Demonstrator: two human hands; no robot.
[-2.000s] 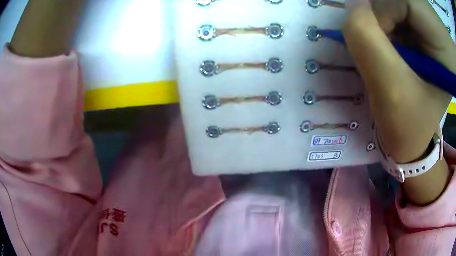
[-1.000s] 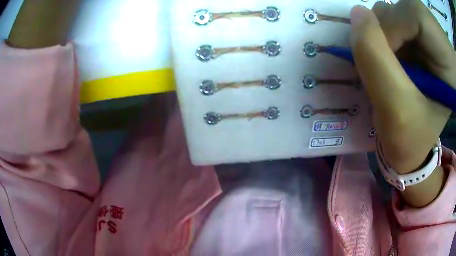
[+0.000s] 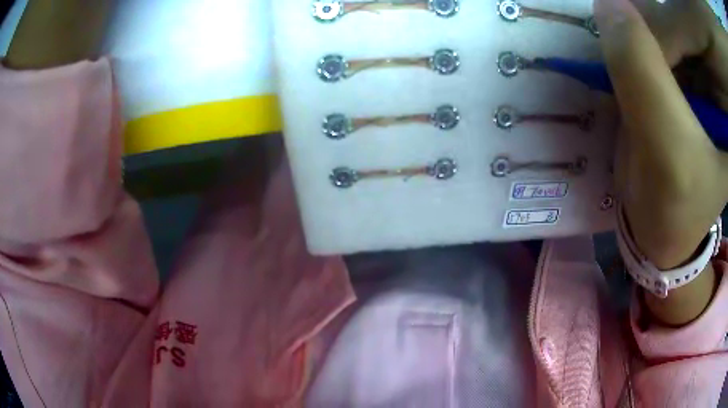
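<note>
A thick white foam board [image 3: 399, 219] lies before me, its near edge over my lap. It bears rows of small silver round parts joined in pairs by copper wires [image 3: 389, 119]. Two small blue-outlined labels [image 3: 540, 190] sit near its near edge. My right hand [image 3: 670, 119], with a pale wristband, holds a dark blue pen [image 3: 579, 72]; the tip is over the wires beside a disc in the second visible row. The fingers are partly cut off by the top edge. My left hand is out of the picture; only the forearm and pink sleeve show at the upper left.
The white bench top [image 3: 191, 56] with a yellow tape line [image 3: 203, 123] along its near edge lies left of the board. My pink jacket [image 3: 239, 319] and lap are below the board.
The board has shifted up in the picture overall, and slightly right since a second ago. My right hand and pen have moved right; the pen is still held.
</note>
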